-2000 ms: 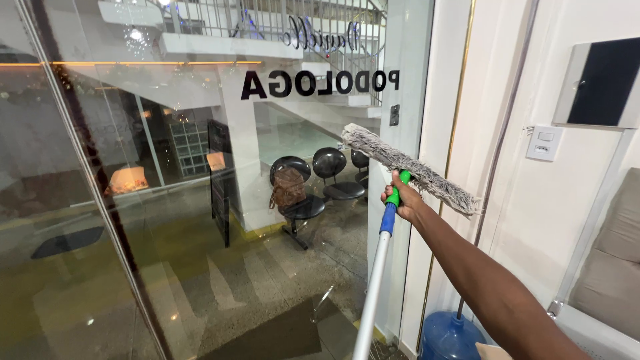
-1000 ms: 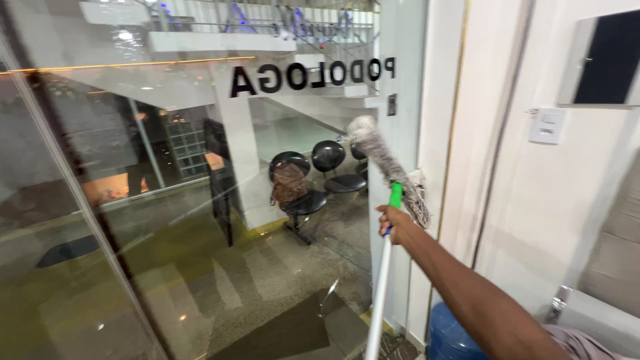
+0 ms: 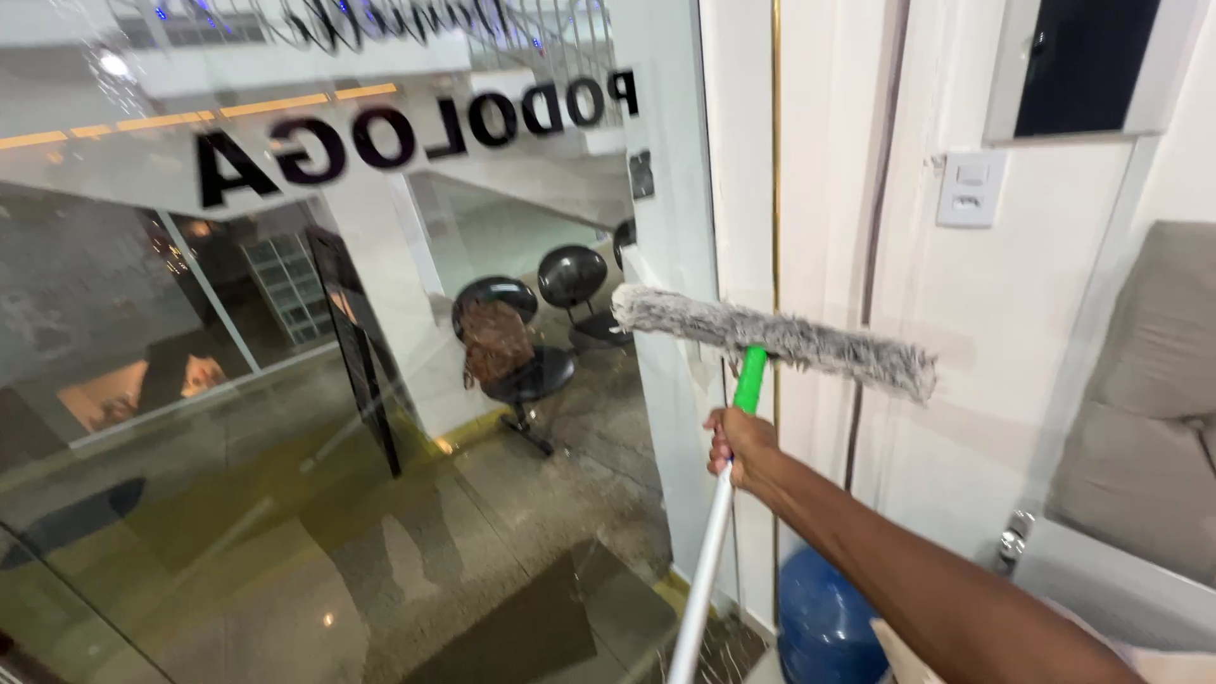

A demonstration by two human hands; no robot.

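Note:
My right hand [image 3: 743,445] is closed around the upper end of a white pole [image 3: 703,570], just below a green handle socket [image 3: 750,380]. On top of the socket sits a window washer with a fluffy grey sleeve [image 3: 774,337], lying crosswise and tilted down to the right. Its left end is in front of the edge of the glass pane [image 3: 285,494]; whether it touches the glass I cannot tell. Dark lettering [image 3: 389,138], seen in reverse, runs across the upper glass. My left hand is out of view.
To the right is a white wall with a switch plate [image 3: 971,190] and a dark panel [image 3: 1078,66]. A blue water jug [image 3: 826,617] stands below, left of a grey cushioned seat [image 3: 1140,418]. Through the glass show black chairs [image 3: 537,375], one with a brown bag [image 3: 496,344].
The washer sleeve has turned from a steep slant a second ago to nearly level, reaching farther over the wall. My right hand remains on the pole. The view has shifted.

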